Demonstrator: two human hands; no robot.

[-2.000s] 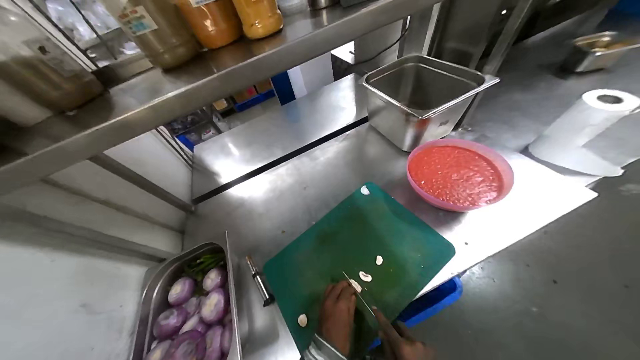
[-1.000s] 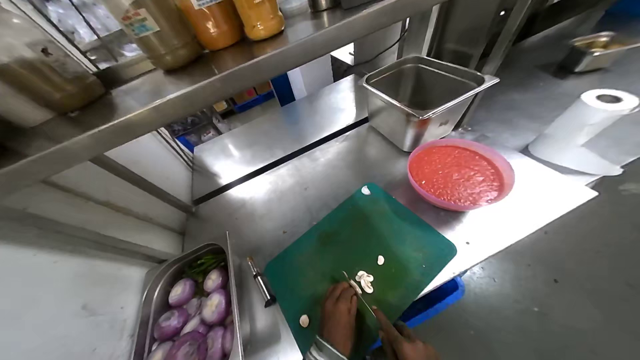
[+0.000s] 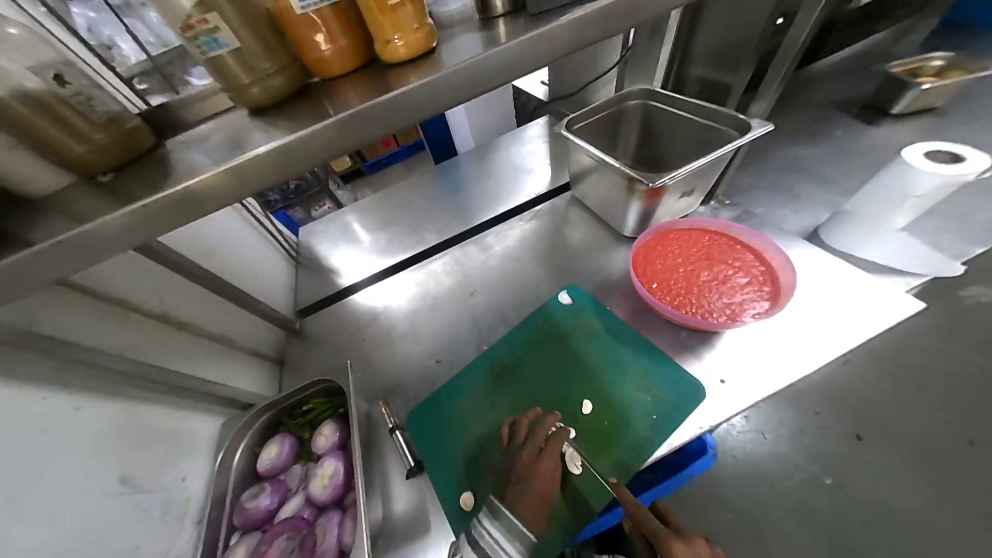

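On a green cutting board [image 3: 535, 364], my left hand [image 3: 535, 457] bends its fingers over a small pale piece of food at the tip end of a knife. My right hand [image 3: 659, 527] grips the handle of that knife [image 3: 590, 467], whose blade slants up and left to my left fingertips. Thin white slices [image 3: 573, 459] lie against the blade. Other pale pieces rest apart on the board: an oval slice [image 3: 587, 406], one at the far corner [image 3: 565, 297] and one near the left edge [image 3: 466, 501]. What kind of food they are, I cannot tell.
Left stands a steel pan of peeled purple onions [image 3: 260, 504], beside a small metal-and-black tool [image 3: 401, 440]. Beyond the board are a pink bowl of red sauce [image 3: 705, 275], a deep steel pan [image 3: 643, 155] and a paper roll [image 3: 891, 201]. A blue container [image 3: 674, 473] sits below the table edge.
The slices by the blade have shifted, and my left hand now sits a little farther up and left, fingers more spread. The knife remains in my right hand.
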